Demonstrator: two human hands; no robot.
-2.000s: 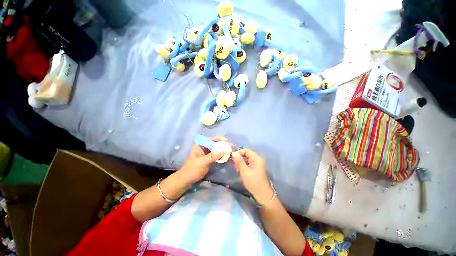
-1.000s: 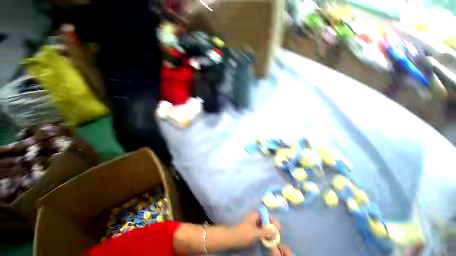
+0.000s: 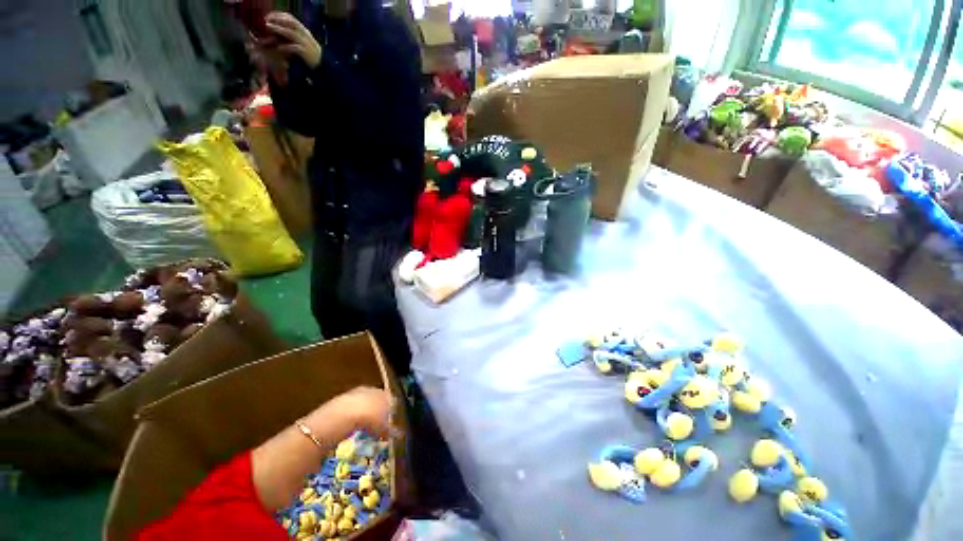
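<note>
My left arm in a red sleeve reaches into an open cardboard carton (image 3: pixel 158 444) at the lower left. My left hand (image 3: pixel 365 407) is near the carton's right inner wall, and its fingers cannot be made out. Blue-and-yellow plush pieces (image 3: pixel 336 497) fill the carton below the forearm. More blue-and-yellow plush pieces (image 3: pixel 697 393) lie in a loose group on the grey-blue table cloth (image 3: pixel 507 423). My right hand is out of the picture.
A person in dark clothes (image 3: pixel 364 159) stands beyond the carton. Black (image 3: pixel 497 227) and grey-green (image 3: pixel 567 220) bottles and a tissue pack (image 3: pixel 446 277) stand at the table's left edge. A large carton (image 3: pixel 565 116) is behind. Brown plush toys (image 3: pixel 148 328) fill cartons at left.
The view has swung left and up. My left hand has moved from over the table edge into the carton. The plush piece it held is not visible now. My right hand has left the picture.
</note>
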